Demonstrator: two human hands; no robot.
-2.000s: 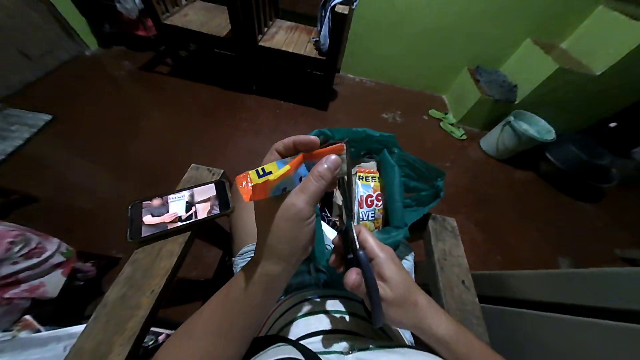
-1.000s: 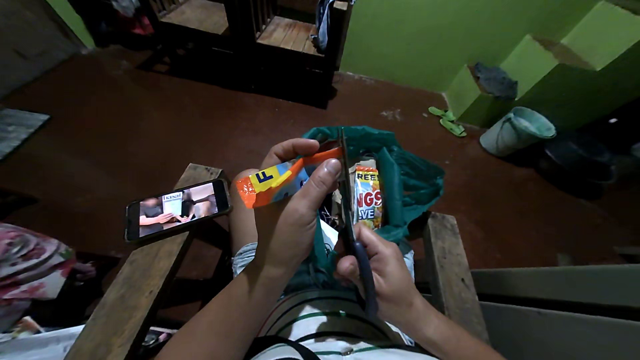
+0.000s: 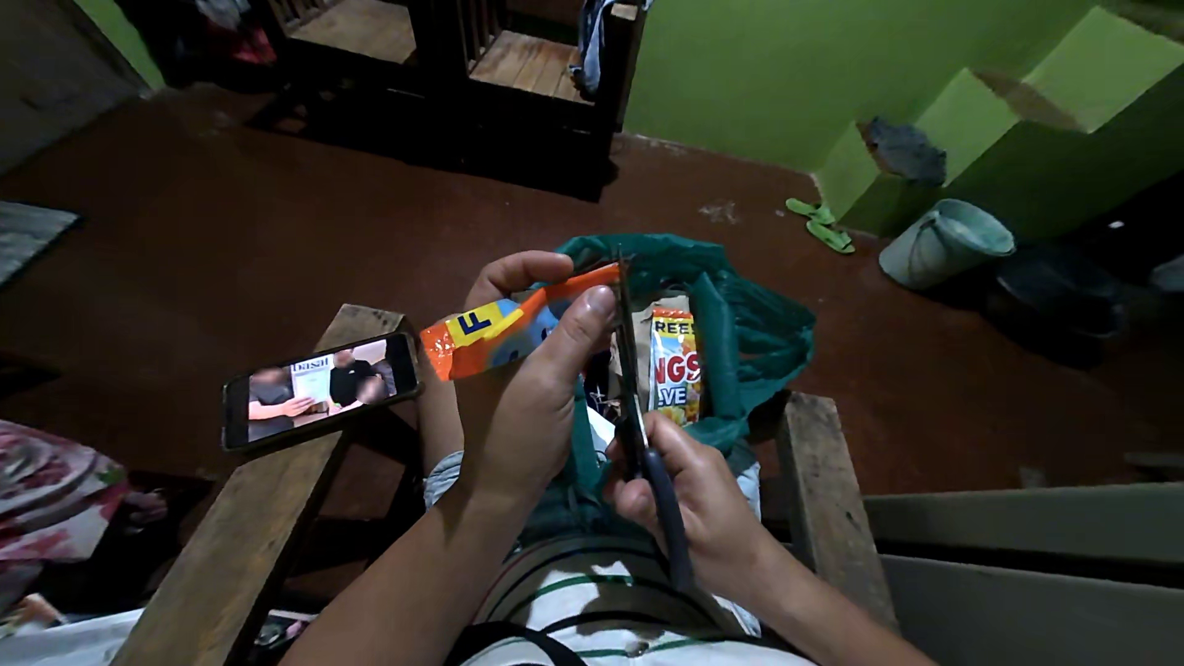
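My left hand [image 3: 541,361] grips an orange, blue and yellow plastic packet [image 3: 495,335], pinching it under the thumb near its right end. My right hand [image 3: 689,481] holds a pair of scissors [image 3: 659,481] by the dark handles, with the blades pointing away from me. The blades stand at the right end of the packet; whether they touch it I cannot tell. Beneath both hands, a green plastic bag [image 3: 721,333] gapes on my lap, with another printed packet [image 3: 675,365] and some brown material in it.
A smartphone [image 3: 319,390] playing a video lies on the left wooden armrest [image 3: 250,518]. The right armrest [image 3: 832,499] flanks the bag. Further off are green slippers [image 3: 820,227], a bucket [image 3: 948,242], green steps [image 3: 971,116] and dark wooden furniture [image 3: 527,65].
The packet has tilted a little in my left hand. Both hands keep their holds and stay in nearly the same place.
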